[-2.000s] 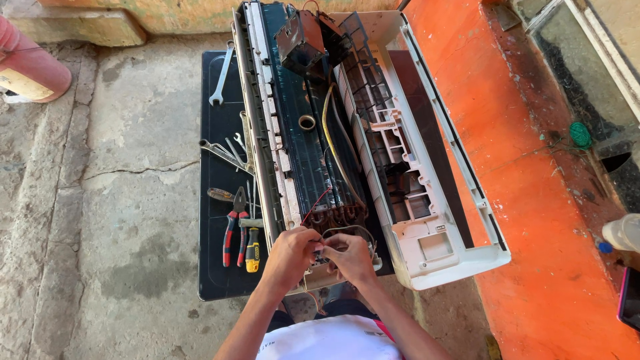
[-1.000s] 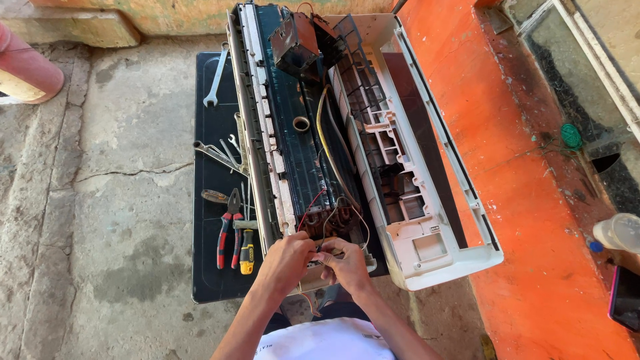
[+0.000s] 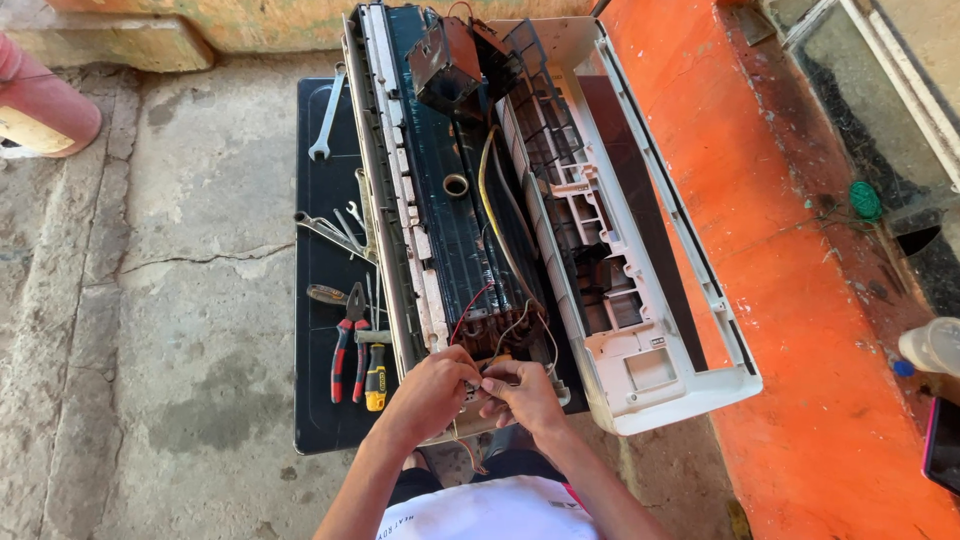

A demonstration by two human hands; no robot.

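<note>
An air conditioner's indoor unit (image 3: 469, 225) lies lengthwise on a black table (image 3: 322, 420), its finned coil and copper pipe bends exposed. At its near end my left hand (image 3: 442, 382) and my right hand (image 3: 525, 394) meet, fingertips pinched around thin wires and a small part too hidden to name. A red wire (image 3: 471, 304) and pale wires (image 3: 553, 341) run from the unit near my fingers. Loose wire ends (image 3: 471, 454) hang below my hands. The white plastic front cover (image 3: 652, 375) with its mesh filter (image 3: 551, 112) lies to the right of the unit.
Left of the unit lie a large wrench (image 3: 328, 112), smaller wrenches (image 3: 330, 232), red-and-black pliers (image 3: 351, 345) and a yellow-and-black screwdriver (image 3: 376, 382). A brass-coloured ring (image 3: 455, 185) rests on the coil. An orange ledge (image 3: 787, 300) borders the right, a pink bucket (image 3: 45, 97) the upper left.
Both hands stay together at the unit's near end, with small shifts of the fingers. The tools and the cover have not moved.
</note>
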